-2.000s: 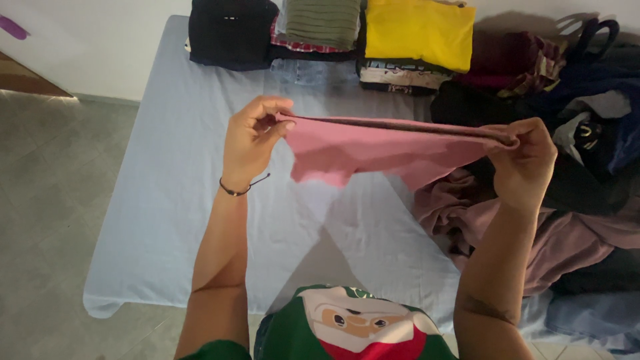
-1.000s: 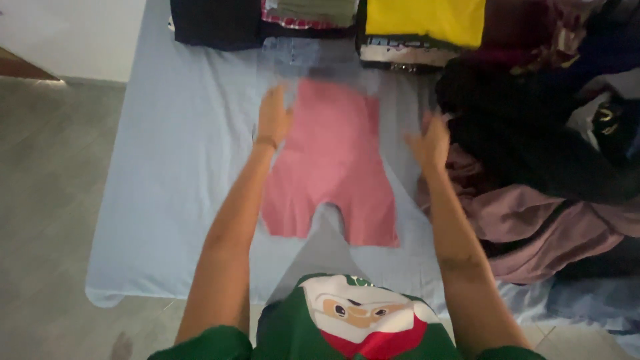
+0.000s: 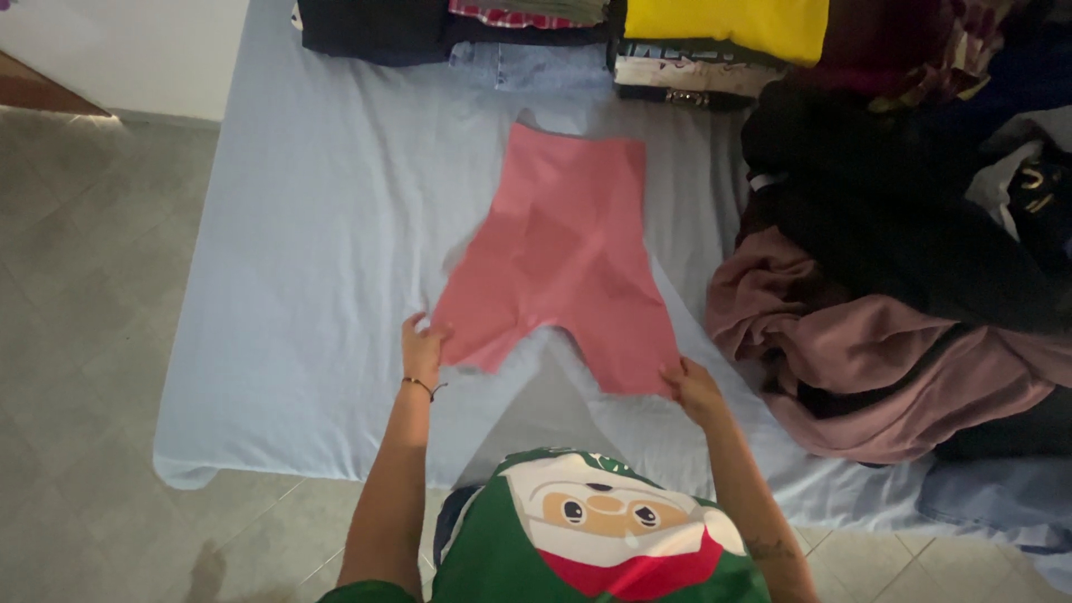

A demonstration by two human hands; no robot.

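Note:
A pair of pink shorts (image 3: 569, 243) is spread over the light blue bedsheet (image 3: 293, 293), its waistband away from me and its legs towards me. My left hand (image 3: 425, 345) grips the outer corner of the left leg hem between thumb and fingers. At the outer corner of the other hem, my right hand (image 3: 693, 387) pinches the fabric in the same way. The legs are apart, with the sheet showing between them.
Folded clothes stand along the far side: a black stack (image 3: 373, 29), folded denim (image 3: 532, 67) and a yellow garment (image 3: 724, 29). A loose heap of black clothing (image 3: 888, 193) and dusky pink cloth (image 3: 837, 352) lies at the right. Tiled floor (image 3: 84, 335) borders the bed at left.
Two seconds ago both hands held the shorts up by the waistband. One second ago the shorts lay spread and my hands were beside them; now my hands grip the leg hems, nearer to me.

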